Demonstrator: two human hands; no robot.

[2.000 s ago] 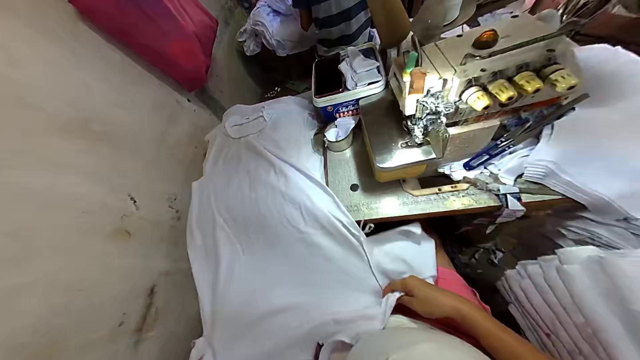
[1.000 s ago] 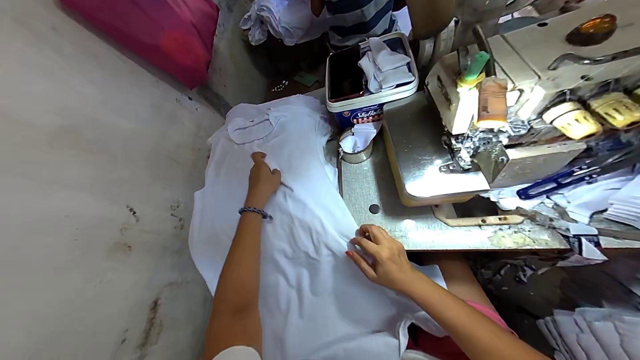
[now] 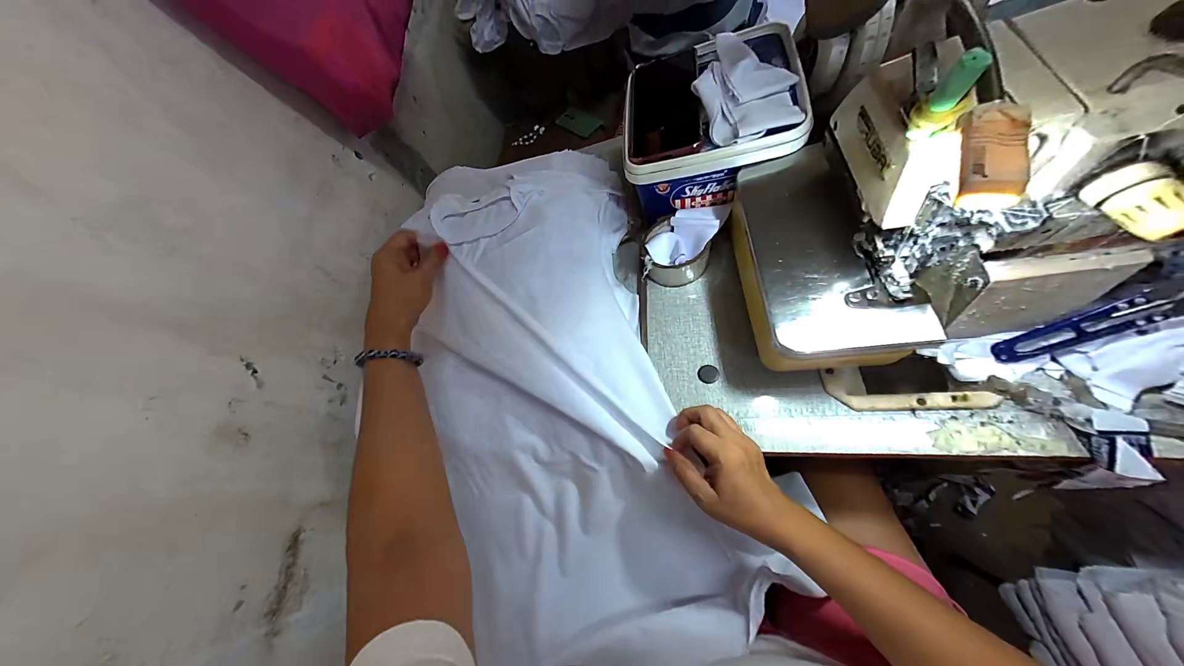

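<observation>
A white short-sleeved shirt (image 3: 555, 370) lies spread from the table's left end down over my lap, its round collar at the top. My left hand (image 3: 404, 282), with a dark braided bracelet on the wrist, pinches the cloth at the shoulder beside the collar. Lower down at the right side edge, my right hand (image 3: 717, 462) grips the cloth between thumb and fingers. A taut fold runs slantwise between both hands. More white cloth shows beneath the shirt.
An industrial sewing machine (image 3: 832, 268) stands right of the shirt. Near it are a plastic tub (image 3: 721, 162) with cloth scraps, a round tin (image 3: 680, 270), and a blue-handled tool (image 3: 1082, 326). A bare wall (image 3: 185, 370) borders the left; stacked white cloth (image 3: 1101, 615) lies lower right.
My left hand has moved from the shirt's upper middle to its left shoulder and taken hold there. The right hand has taken hold of the side edge, where the cloth is now pulled into a fold.
</observation>
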